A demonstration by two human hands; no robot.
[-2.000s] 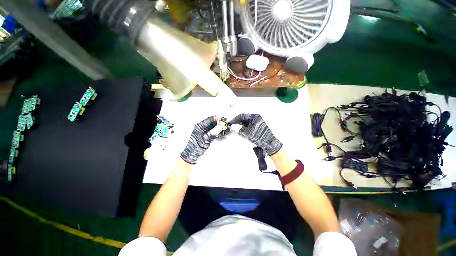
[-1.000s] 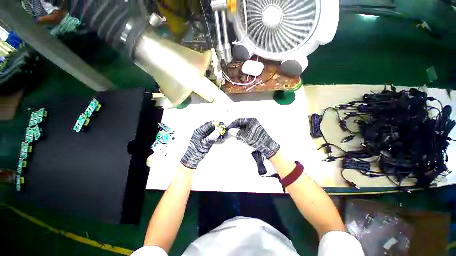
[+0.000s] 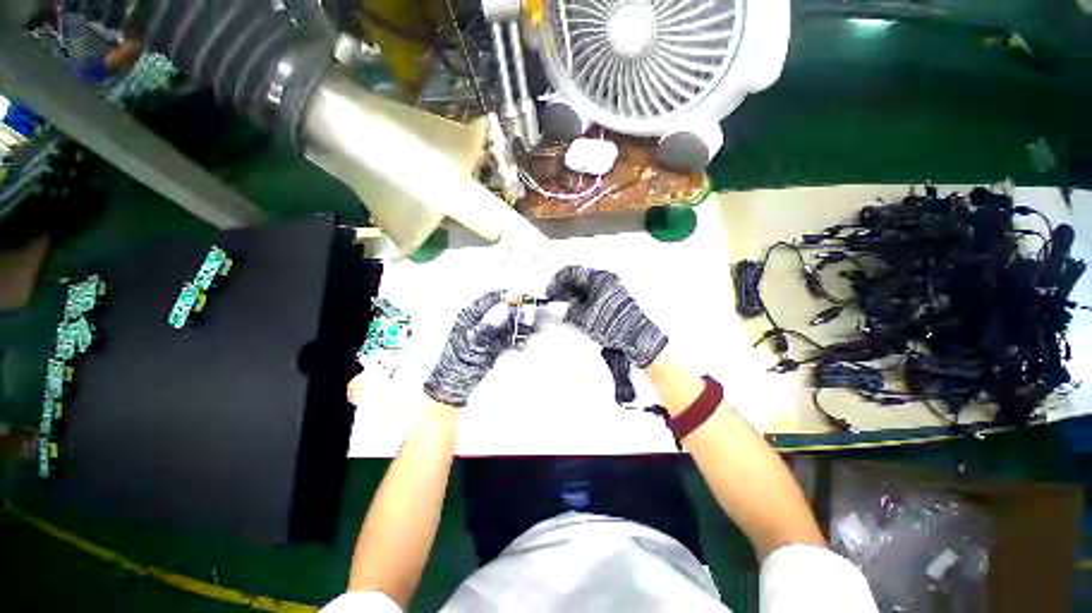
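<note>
My left hand (image 3: 471, 347), in a grey-black marled knit glove, holds a small circuit board (image 3: 522, 319) between thumb and fingers over the white work sheet (image 3: 539, 413). My right hand (image 3: 608, 315), gloved the same way, is pinched on the end of a black cable lead at the board's right side. The thicker black part of the cable (image 3: 620, 374) lies on the sheet below my right hand. Whether the cable end and board are joined is too small to tell.
Fume hood nozzle (image 3: 407, 162) points down behind my hands. A desk fan (image 3: 647, 60) and brown scorched fixture (image 3: 611, 189) stand at the rear. Green boards (image 3: 386, 333) lie left of my left hand, more on the black surface (image 3: 192, 395). A black cable pile (image 3: 958, 305) is at right.
The board in my left hand has turned and hangs more upright. My right hand's fingertips have shifted against its right side. The whole view has moved slightly.
</note>
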